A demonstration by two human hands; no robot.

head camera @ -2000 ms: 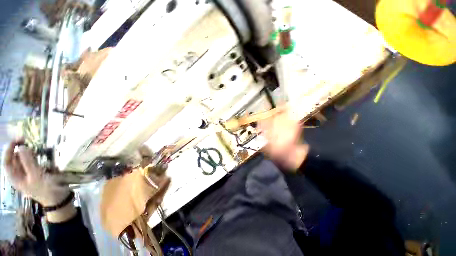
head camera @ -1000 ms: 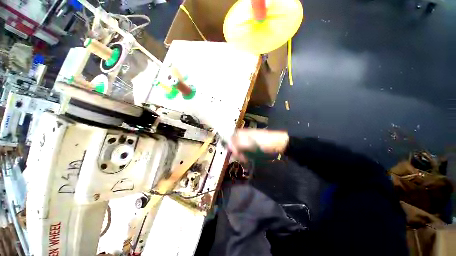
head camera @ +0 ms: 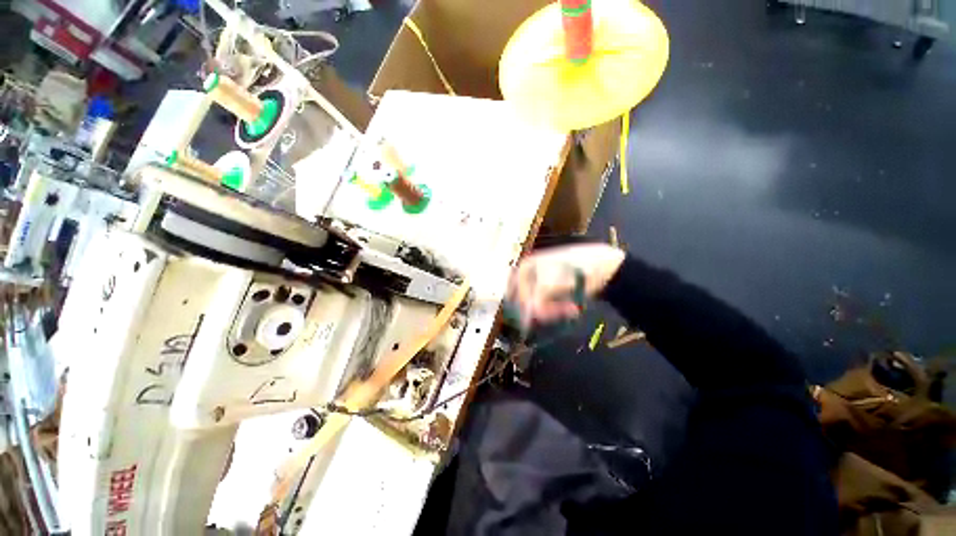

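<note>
My right hand (head camera: 550,288) is blurred, at the front edge of the machine table, right of the handwheel (head camera: 236,230). A dark green shape shows at its fingers, too blurred to name. Whether the hand grips it cannot be told. My left hand is out of the picture. The off-white sewing machine head (head camera: 147,387) with red lettering fills the lower left. A tan binding strip (head camera: 404,354) runs slantwise along the machine, from near the table edge down to the lower left. No bag shows at the machine.
A yellow tape reel (head camera: 582,79) on a red spindle stands beyond the table (head camera: 482,136), over a cardboard box (head camera: 587,178). Thread spools with green ends (head camera: 409,194) stand on the table and behind the handwheel. Brown bags (head camera: 881,419) lie at the lower right.
The view has swung right; my left hand, the bag and the green-handled scissors have left the picture. My right hand has moved from the binding to the table edge, and slightly outward since.
</note>
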